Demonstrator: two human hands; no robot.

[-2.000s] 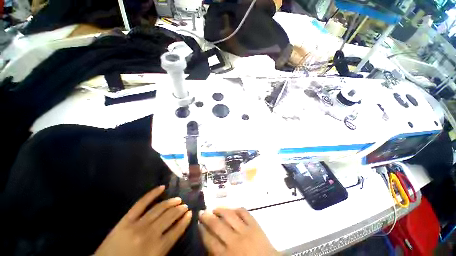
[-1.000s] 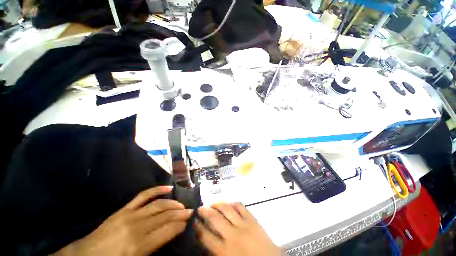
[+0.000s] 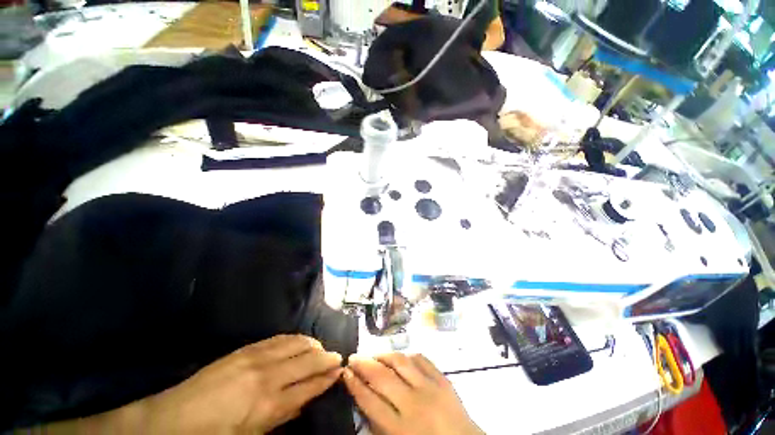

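Observation:
A large black fabric panel (image 3: 170,280) lies flat left of the needle area. My left hand (image 3: 276,382) rests on it, thumb and fingertips pinching its right edge. My right hand (image 3: 412,395) meets the left at the fingertips and pinches the same edge. The lower part of the right hand is cut off by the frame. The presser foot area (image 3: 387,319) of the white sewing machine (image 3: 527,234) is just beyond the fingertips and blurred; I cannot tell whether fabric is under the foot.
A smartphone (image 3: 541,344) lies right of the needle. Yellow and red handled scissors (image 3: 670,361) are at the right table end above a red stool (image 3: 692,415). A dark heap of black pieces (image 3: 195,93) lies behind. Another person's hand (image 3: 523,126) shows beyond the machine.
The view has shifted, so the machine sits further right and lower. My fingertips have closed together on the fabric edge, and the panel shows more spread out.

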